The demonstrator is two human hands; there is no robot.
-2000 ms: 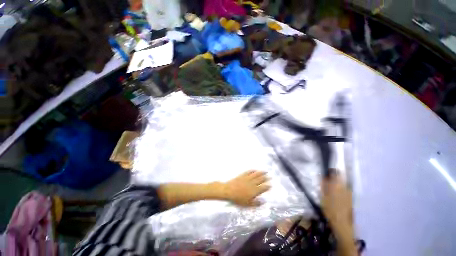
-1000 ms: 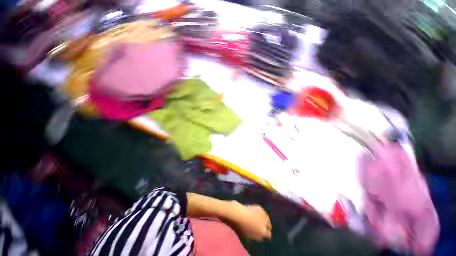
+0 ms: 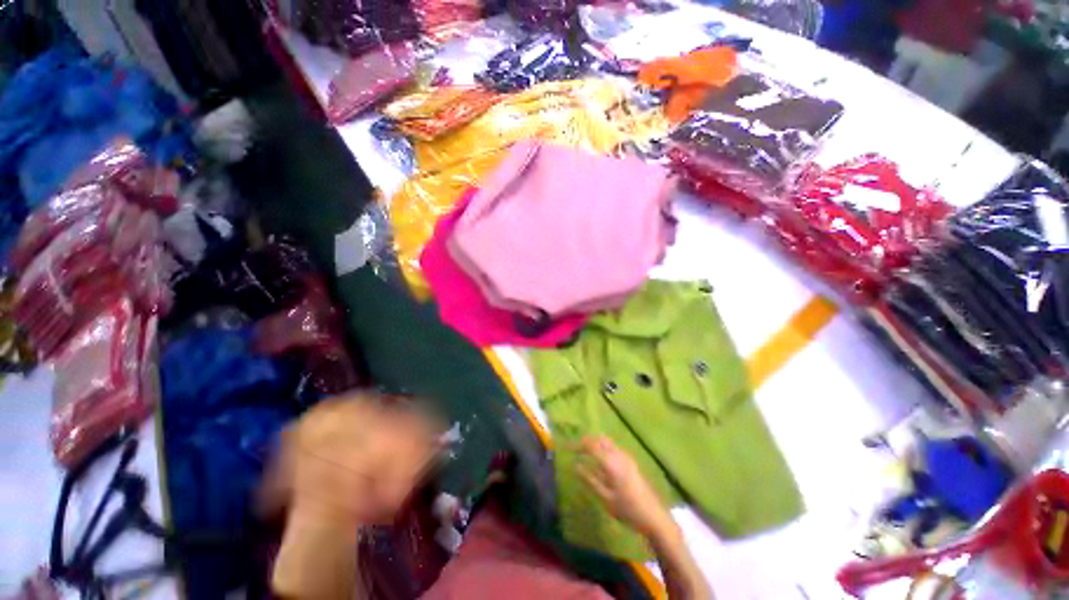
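An olive green jacket with dark buttons lies on the white table, near its yellow-orange edge. My right hand rests on the jacket's near part, fingers spread and holding nothing that I can see. My left hand is raised left of the jacket, over the floor side, and is strongly blurred; its fingers cannot be made out. Beyond the green jacket, a dusty pink garment lies on a magenta garment.
Bagged yellow garments lie beyond the pink one. Bagged red and dark packs lie at the right. A blue lump and a red ring are at lower right. Black hangers lie lower left.
The view has turned from the plastic and hangers to the garment table. The green jacket is now nearer and sharper. My right hand has come onto it; my left hand is raised and blurred.
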